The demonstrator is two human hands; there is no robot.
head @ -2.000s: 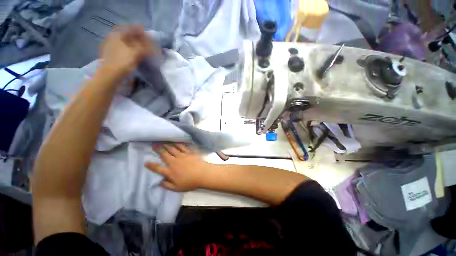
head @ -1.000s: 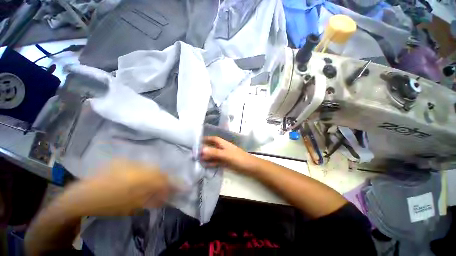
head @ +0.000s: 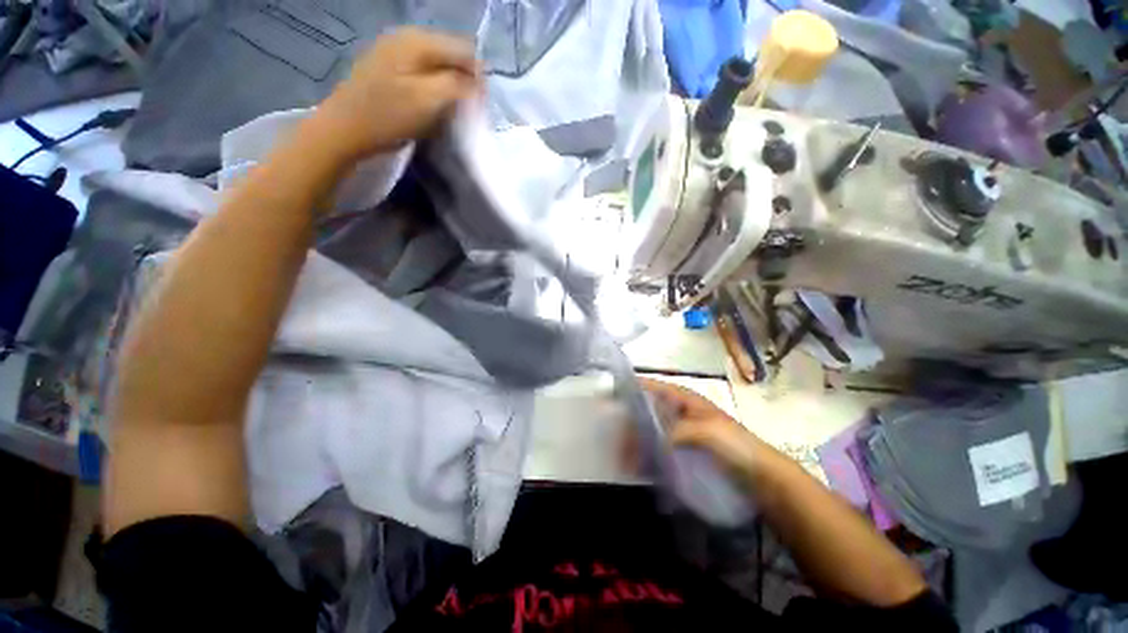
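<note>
A large grey garment body point(head: 384, 328), paler on one side, is spread over the left of the white table and hangs over its front edge. My left hand point(head: 414, 87) is raised at the upper left, closed on the garment's cloth. My right hand point(head: 680, 427) is at the table's front edge, right of centre, gripping a grey strip-like part of the same cloth; it is blurred. The cloth stretches between both hands, left of the needle area.
The off-white sewing machine head point(head: 854, 235) stands at the right, with a blue piece point(head: 696, 318) by the needle. Snips point(head: 740, 340) and scrap strips point(head: 829, 328) lie behind it. A labelled stack of grey cut pieces point(head: 959, 464) is at the right. A yellow-topped thread cone point(head: 798, 47) stands behind.
My left hand has moved up and away from the front, lifting cloth. My right hand has moved right and toward my body, pulling cloth with it.
</note>
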